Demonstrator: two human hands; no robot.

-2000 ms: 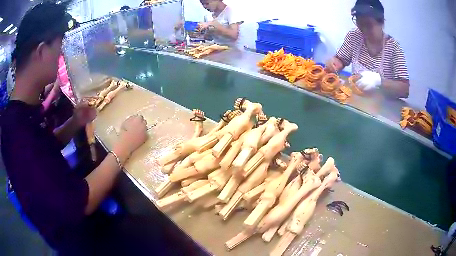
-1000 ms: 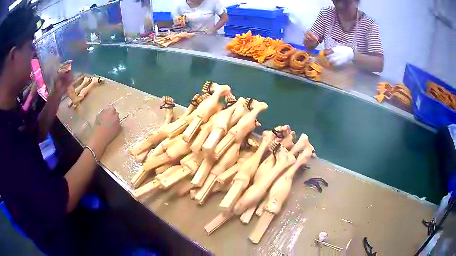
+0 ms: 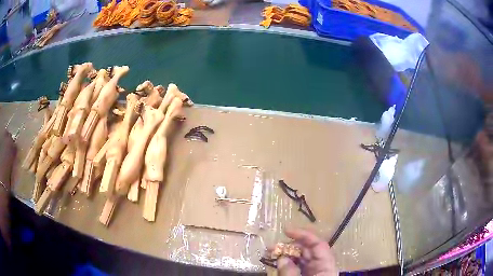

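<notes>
My right hand [image 3: 316, 256], cut off by the bottom edge, holds the toed end of a beige limb part [image 3: 286, 249] between its fingers. The rest of that part is out of the picture. A small dark curved strip [image 3: 267, 262] shows at its left side; I cannot tell if it is fitted. My left hand is not in view. More dark strips lie on the bench as a cluster [image 3: 199, 133] and a jointed-looking pair [image 3: 297, 200]. A small white cap [image 3: 220, 191] lies beside thin pale rods [image 3: 236, 201] on the taped pad [image 3: 205, 213].
A heap of beige limb parts [image 3: 124, 145] lies left, near the green belt [image 3: 243, 70]. A black cable or rod [image 3: 361, 197] slants across the right side, by white nozzle-like pieces [image 3: 385, 173]. Orange parts [image 3: 143, 13] and a blue crate [image 3: 346, 27] stand across the belt. Part of a neighbour's arm [image 3: 5, 188] shows left.
The view has swung right, so the heap shows farther left and the seated people are mostly out. The pad, the cable and my right hand with the limb part have come into view.
</notes>
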